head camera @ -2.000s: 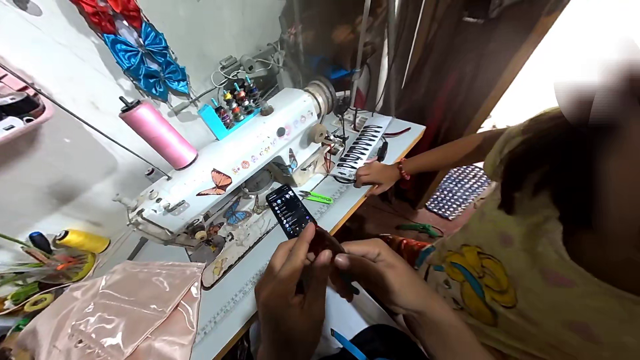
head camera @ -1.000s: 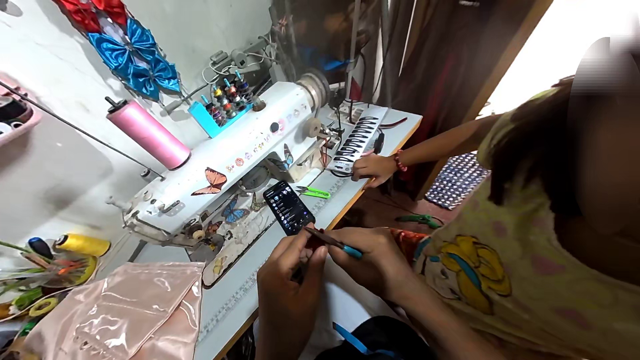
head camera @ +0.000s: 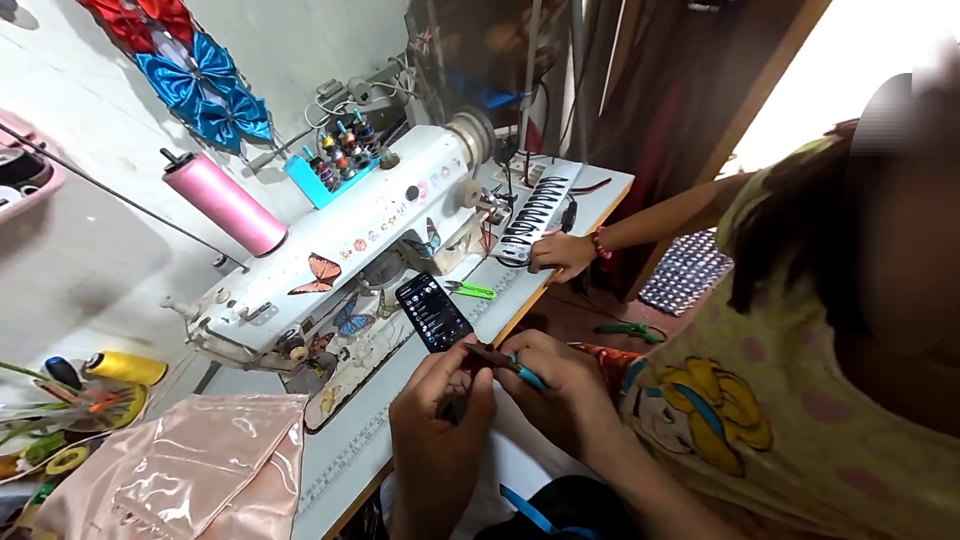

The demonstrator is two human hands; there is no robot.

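Note:
My left hand (head camera: 442, 412) pinches a small dark piece (head camera: 476, 361) between thumb and fingers; what it is made of I cannot tell. My right hand (head camera: 559, 386) is closed around a small tool with teal handles (head camera: 527, 373), whose dark metal tip touches the piece at my left fingertips. Just beyond my left hand a smartphone (head camera: 433, 311) with a lit screen lies on the sewing table (head camera: 491, 315). Green thread snips (head camera: 472, 290) lie beside the phone. A white sewing machine (head camera: 375, 214) with butterfly stickers stands behind them.
Another person's hand (head camera: 564, 256) rests at the table's edge by a white card of dark clips (head camera: 536, 214). Glossy pink fabric (head camera: 180, 465) covers the near left. A pink thread cone (head camera: 225, 202), a blue bobbin tray (head camera: 322, 187) and a yellow spool (head camera: 127, 367) are also around the machine.
Two seconds ago the teal-handled tool was not visible between my hands; now its handles show in my right hand and its tip meets the dark piece.

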